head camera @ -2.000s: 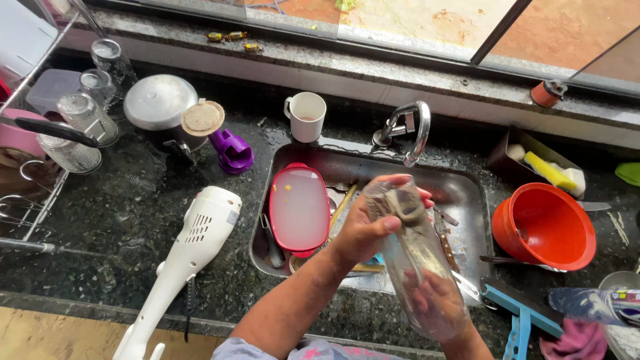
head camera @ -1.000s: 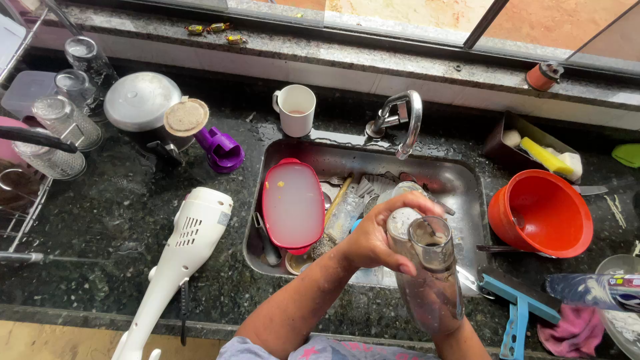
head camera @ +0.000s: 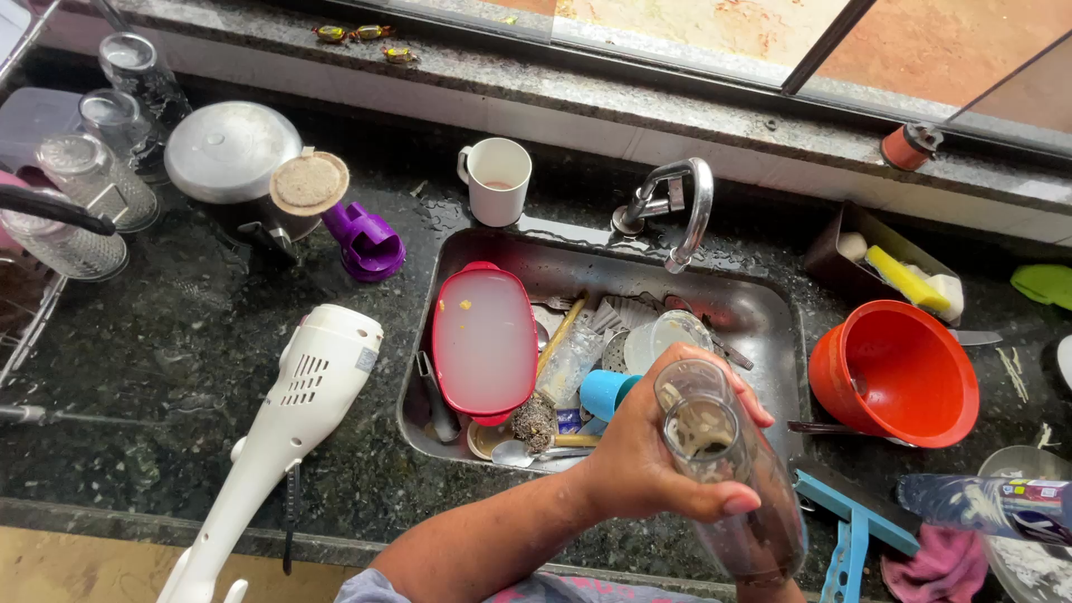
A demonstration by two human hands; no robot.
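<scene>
A transparent container with residue inside (head camera: 754, 519) is held tilted over the sink's front edge, its round mouth facing up. My left hand (head camera: 653, 452) grips it near the mouth, thumb across the front. Low behind its far end, mostly hidden, my right hand (head camera: 766, 586) supports it. The steel sink (head camera: 745, 310) holds a red-rimmed plastic container (head camera: 486, 343), a light blue cup (head camera: 605, 392), a clear plastic tub (head camera: 666, 335), a steel scrubber (head camera: 534, 421) and cutlery. A chrome faucet (head camera: 699, 209) curves over the sink's back edge.
Left of the sink lie a white hand blender (head camera: 310, 394), a purple plastic part (head camera: 368, 243) and a lidded pot (head camera: 233, 155), near several upturned glasses (head camera: 96, 167). A white mug (head camera: 498, 184) stands behind. On the right are an orange bowl (head camera: 896, 373), blue squeegee (head camera: 854, 519) and plastic bottle (head camera: 988, 502).
The clear container has turned from lying lengthwise along my hands to having its mouth facing up. My left hand has shifted toward the mouth end, and the container is now lower, nearer my body.
</scene>
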